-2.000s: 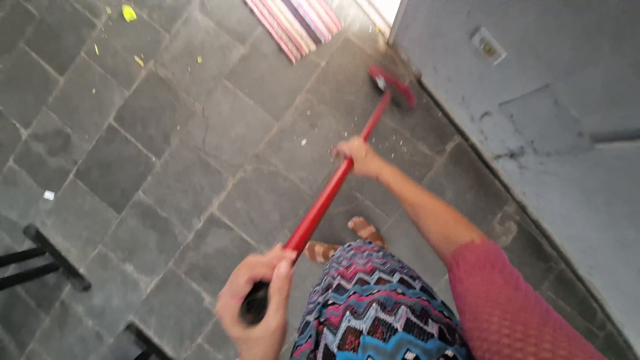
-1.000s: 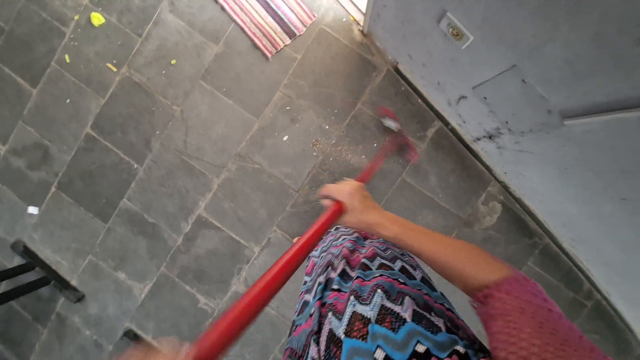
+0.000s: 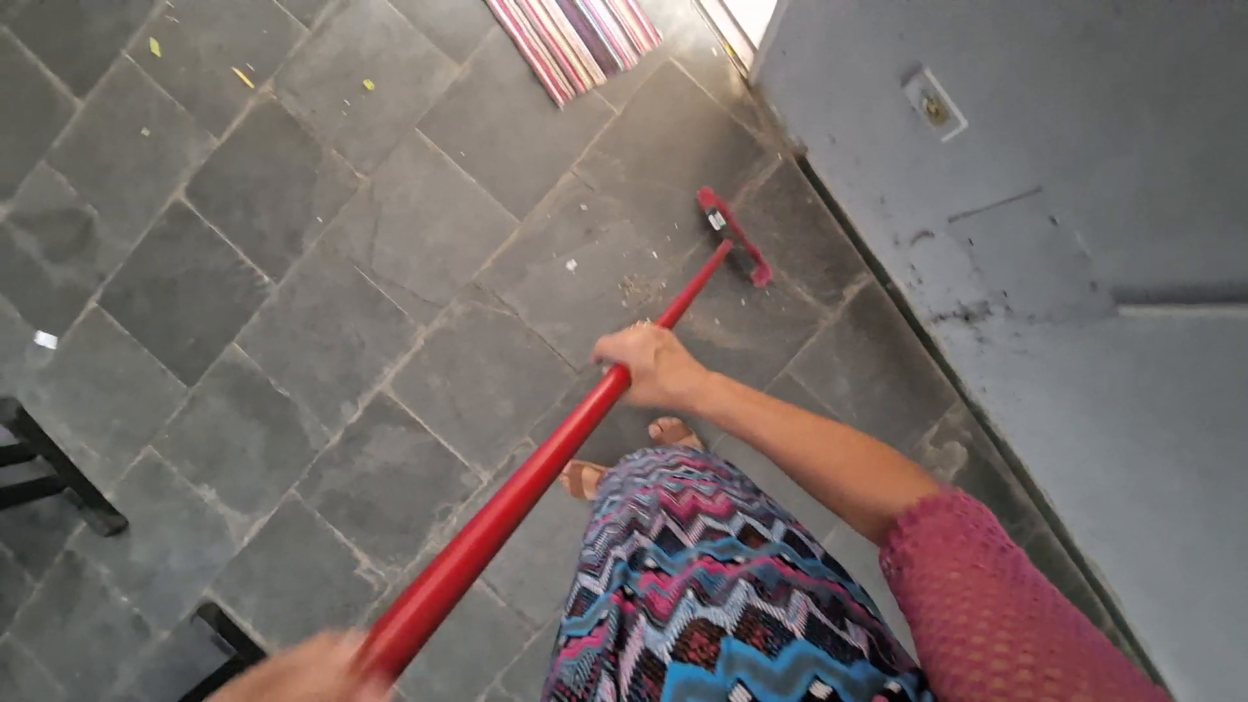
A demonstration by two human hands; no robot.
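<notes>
A broom with a long red handle (image 3: 507, 502) runs from the bottom left of the view up to its dark head with red bristles (image 3: 736, 239), which rests on the grey tiled floor near the wall. My right hand (image 3: 651, 366) is closed around the lower middle of the handle. At the bottom edge my left hand (image 3: 307, 673), blurred and partly cut off, grips the upper end. A small pile of crumbs (image 3: 639, 289) lies on the floor just left of the broom head, with white bits (image 3: 571, 265) scattered nearby.
A grey wall (image 3: 1102, 409) borders the floor on the right. A striped rug (image 3: 585, 44) lies at the top. Black furniture legs (image 3: 63, 468) stand at the left. Leaf bits (image 3: 244, 78) dot the upper left floor. My sandalled feet (image 3: 585, 478) are below the handle.
The broom head stays close to the wall, while the handle and both hands have shifted. My left hand was fully in view two seconds ago, around the handle's black end; now it is partly cut off.
</notes>
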